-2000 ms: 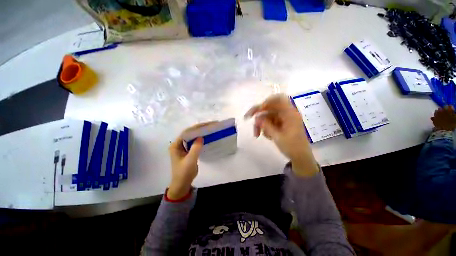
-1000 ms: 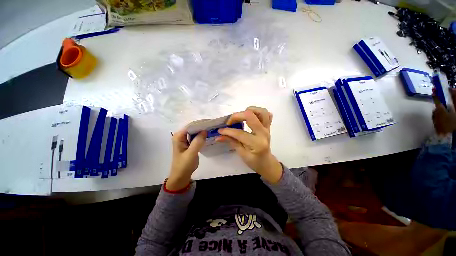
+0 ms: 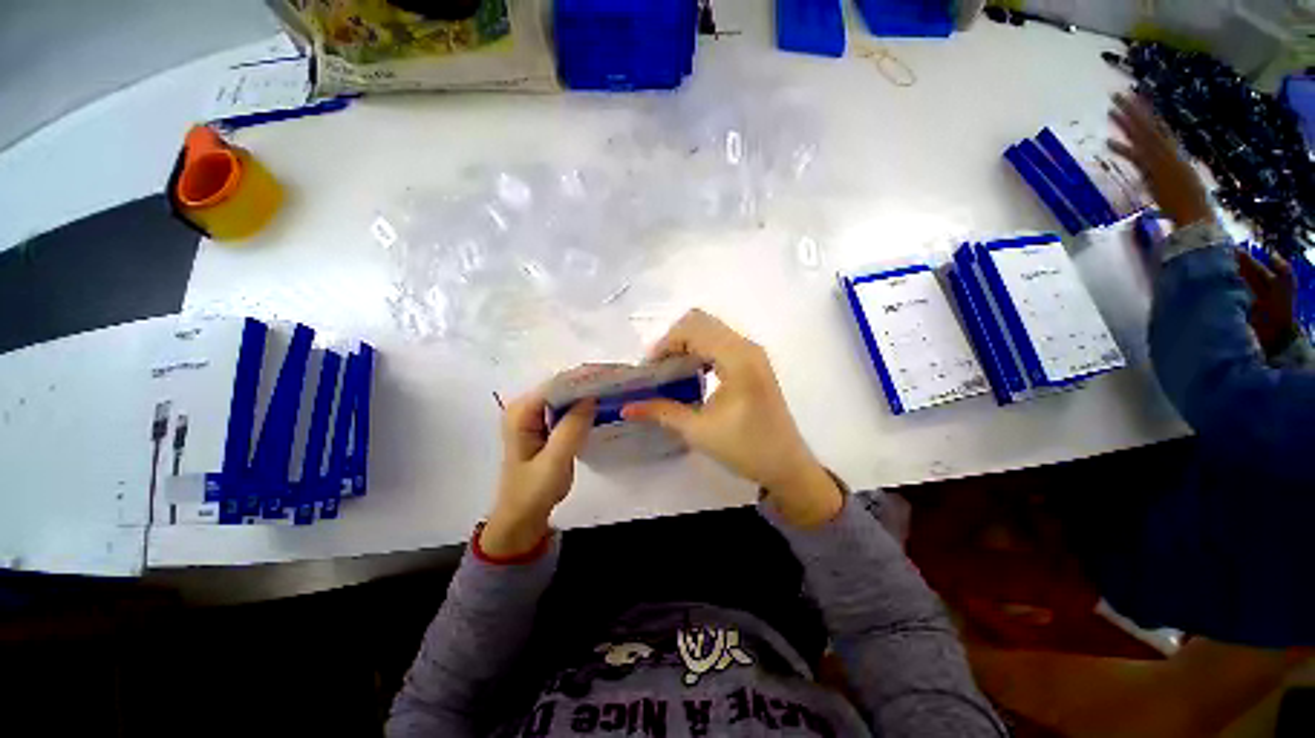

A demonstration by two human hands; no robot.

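Observation:
A white retail cable box with a blue end (image 3: 635,436) is held upright above the table's front edge, its end facing up. My left hand (image 3: 537,459) grips its left side, thumb on the blue end. My right hand (image 3: 738,407) grips its right side, with the thumb on the blue end and fingers behind the upper edge. The fingers hide part of the end, so I cannot tell whether the flap is fully closed. Finished boxes (image 3: 296,418) lean in a row at the left. Waiting boxes (image 3: 1050,310) overlap at the right, text side up.
Clear plastic pieces (image 3: 534,231) lie mid-table. An orange-yellow cup or roll (image 3: 227,188) is at the left rear. A blue bin (image 3: 626,41) and a printed bag (image 3: 418,46) stand at the back. Dark cables (image 3: 1226,137) and a coworker's arm (image 3: 1204,281) are at the right.
My right hand has come from beside the box onto its right side. The coworker's arm has reached in over the table beside the small box stack at the upper right.

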